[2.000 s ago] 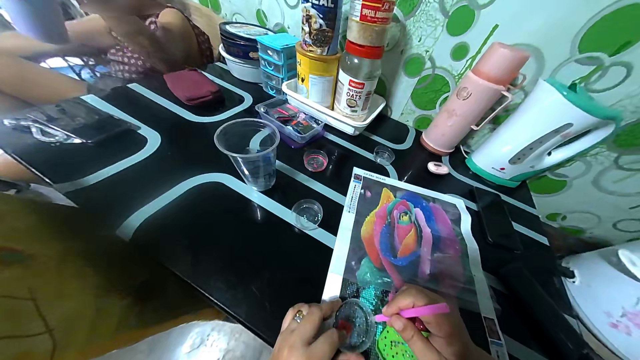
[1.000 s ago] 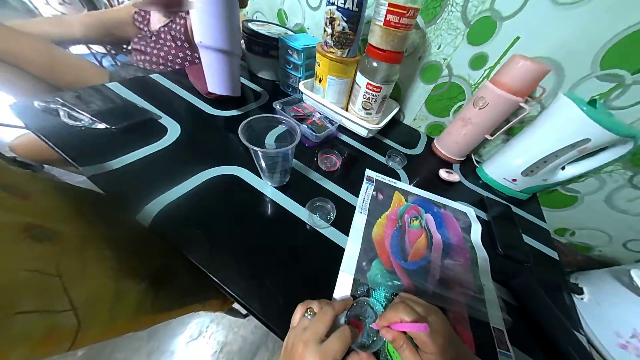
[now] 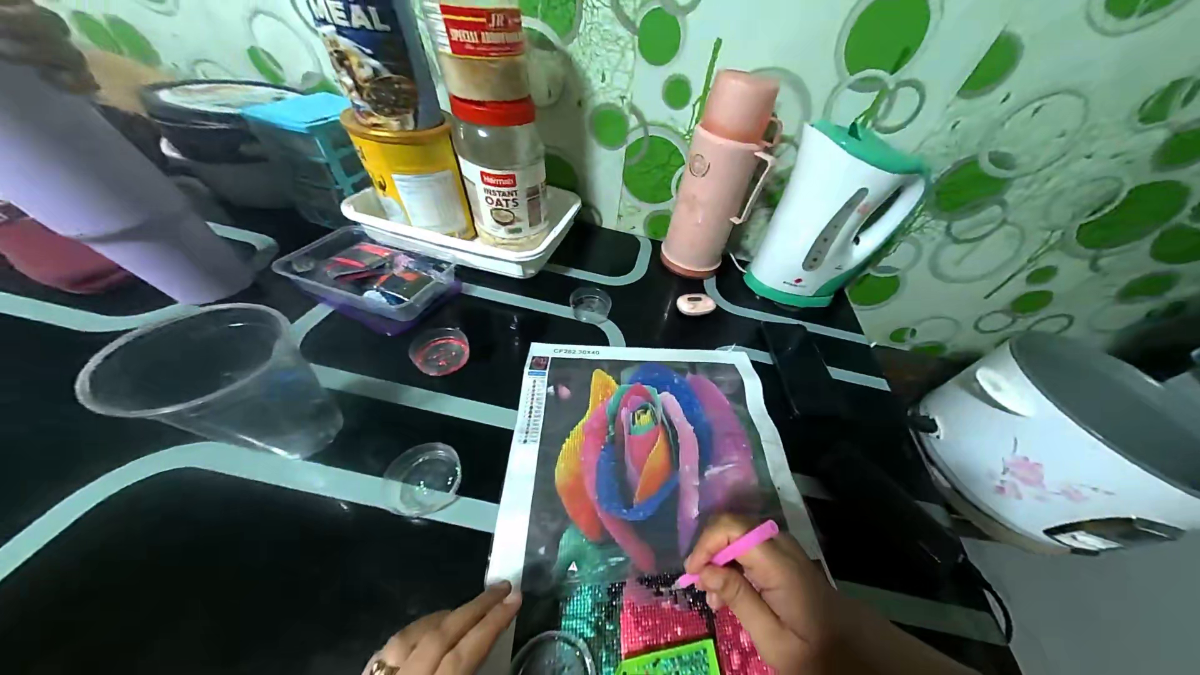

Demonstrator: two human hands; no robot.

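A diamond painting canvas with a multicoloured rose (image 3: 647, 450) lies on the black table. My right hand (image 3: 764, 591) grips a pink applicator pen (image 3: 741, 547), its tip at the canvas just below the rose. My left hand (image 3: 450, 637), wearing a ring, rests with its fingertips on the canvas's lower left edge and holds nothing that I can see. Between my hands, at the bottom edge of the view, are a small round clear dish (image 3: 553, 656) and a green bead tray (image 3: 670, 659), both partly cut off. Pink and teal beads cover the lower canvas.
Left of the canvas stand a clear plastic cup (image 3: 216, 384), small round dishes (image 3: 424, 478) and a purple box (image 3: 375, 281). A person's hand (image 3: 42, 42) holds a lilac tumbler (image 3: 112, 178). Behind are jars (image 3: 502, 178), a pink flask (image 3: 717, 178) and a kettle (image 3: 830, 220); a rice cooker (image 3: 1059, 450) is at right.
My left hand has left the small round dish and now lies at the canvas's left edge. The pen has moved up to the area under the rose. The view has shifted considerably.
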